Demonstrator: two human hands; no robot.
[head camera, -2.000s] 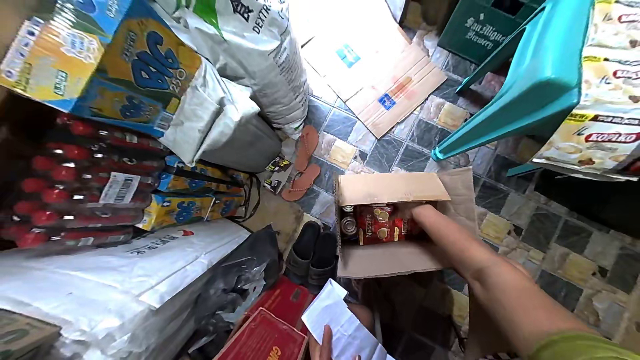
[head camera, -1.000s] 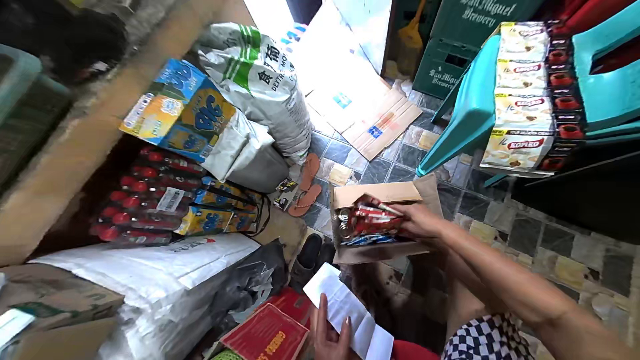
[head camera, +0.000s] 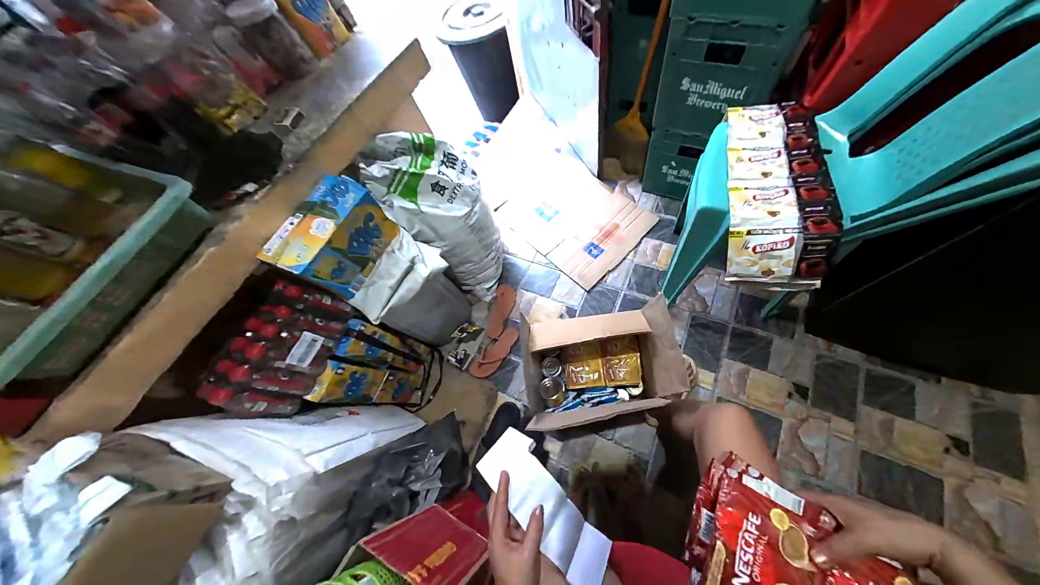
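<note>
My right hand (head camera: 865, 528) grips red Nescafé sachet packs (head camera: 768, 532) at the lower right, beside my bare knee. Low in the middle, my left hand (head camera: 517, 532) holds a folded strip of white paper (head camera: 540, 496), its thumb and fingers over the sheet. Ahead of both hands, an open cardboard box (head camera: 589, 327) stands on the tiled floor. Inside it are gold-brown packs (head camera: 603, 367), blue-and-white sachets (head camera: 591, 399) and metal cans (head camera: 552, 378) along the left side.
A teal plastic chair (head camera: 902, 154) with Kopiko coffee packs (head camera: 764, 207) stands at the right, near green crates (head camera: 711, 89). Orange slippers (head camera: 497, 333) and flattened cardboard (head camera: 589, 236) lie on the floor. Wrapped red-capped bottles (head camera: 268, 349), sacks (head camera: 443, 203) and a red box (head camera: 422, 544) are at the left.
My right hand has moved from the cardboard box to the lower right with the red packs, which lay in the box before. Gold-brown packs now show there. The view has swung noticeably.
</note>
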